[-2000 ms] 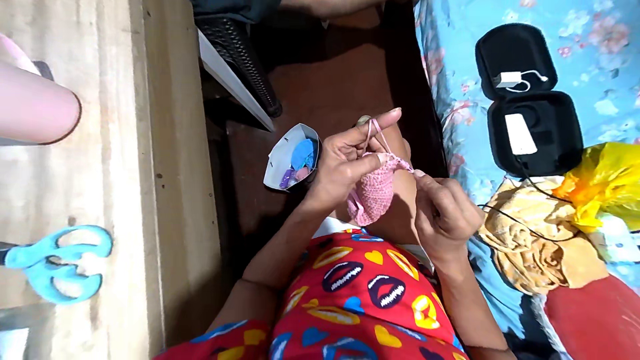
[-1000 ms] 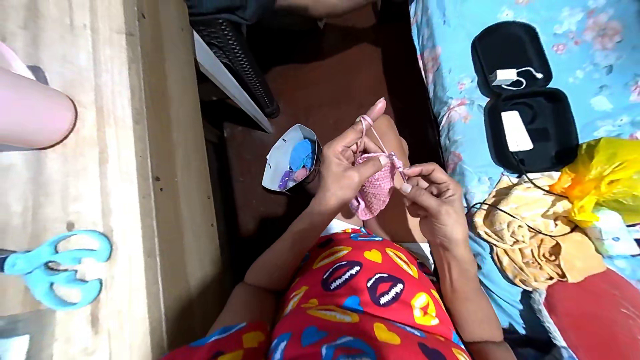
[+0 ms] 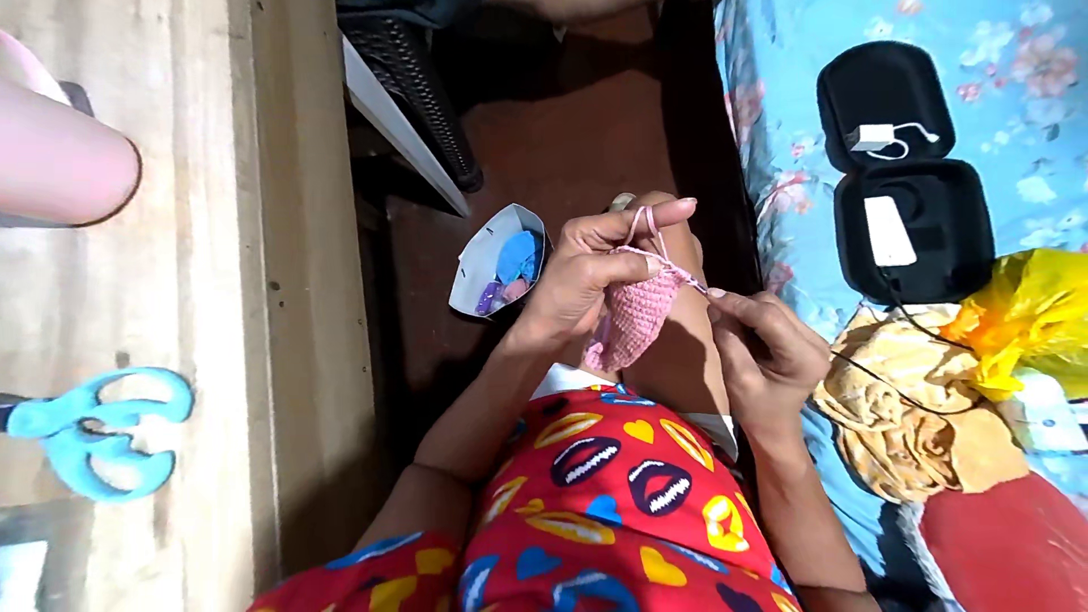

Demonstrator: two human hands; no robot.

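Note:
A small pink crocheted piece (image 3: 639, 314) hangs above my lap, its top edge pinched between the thumb and fingers of my left hand (image 3: 595, 272). Pink yarn loops round the raised index finger of that hand. My right hand (image 3: 765, 340), just to the right, pinches a thin crochet hook (image 3: 699, 287) whose tip end meets the edge of the work. Most of the hook is hidden by yarn and fingers.
Left, a wooden table bears light-blue-handled scissors (image 3: 102, 429) and a pink cylindrical object (image 3: 64, 153). A white container (image 3: 476, 272) with blue and purple items stands beyond my left wrist. Right, a floral-covered surface holds an open black case (image 3: 914, 246), yellow plastic bag (image 3: 1037, 314) and tan cloth (image 3: 892, 408).
Over the two seconds my right hand has shifted slightly about the work's edge, and the pink piece has tilted in my left hand. Both hands keep their hold.

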